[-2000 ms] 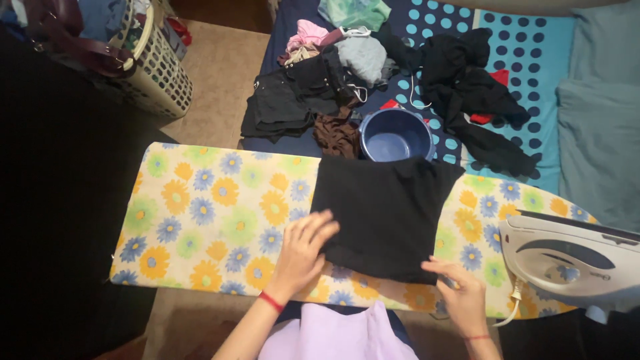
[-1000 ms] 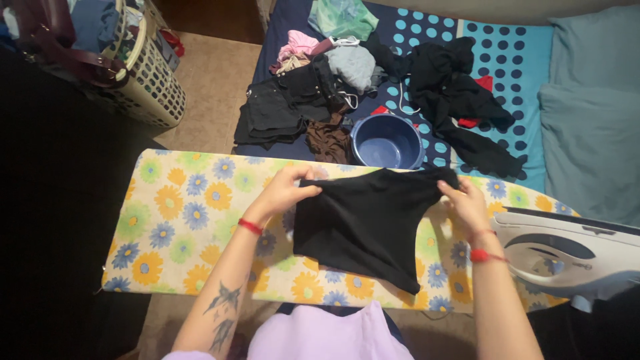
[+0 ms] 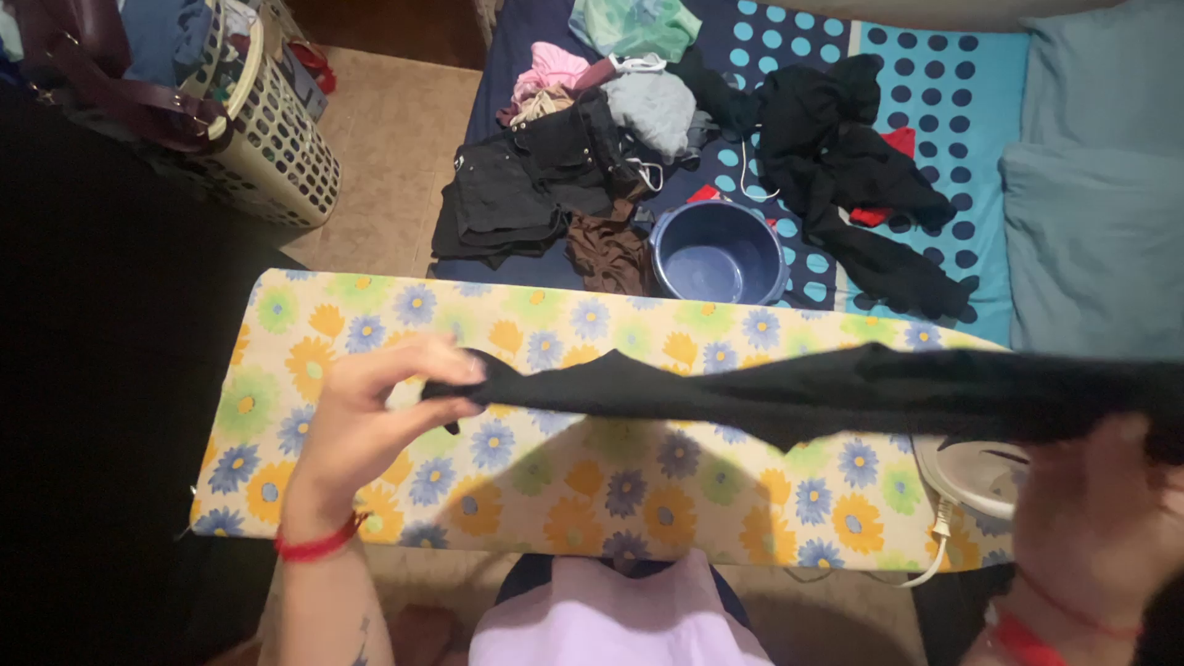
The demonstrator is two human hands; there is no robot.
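Note:
A black cloth garment (image 3: 647, 387) is stretched sideways in the air above the ironing board (image 3: 573, 499), which has a flowered cover. My left hand (image 3: 379, 416) pinches the garment's narrow left end between thumb and fingers. At the right edge of the view, my right hand (image 3: 1101, 509), blurred, grips the wider right end from below. Beneath that end the light-coloured iron (image 3: 980, 472) shows only in part, with its white cord (image 3: 939, 546) hanging over the board's near edge. The cloth and my right hand hide the rest of the iron.
Behind the board is a bed with a blue plastic basin (image 3: 721, 254), black shorts (image 3: 509, 199), a brown cloth (image 3: 606, 250) and a pile of black clothing (image 3: 823, 148). Grey-blue pillows (image 3: 1101, 213) lie at the right. A full laundry basket (image 3: 296, 157) stands at the upper left.
Two seconds ago the black garment lay on the board; now it is up off it, pulled out into a long strip between my hands. My right hand has moved to the right.

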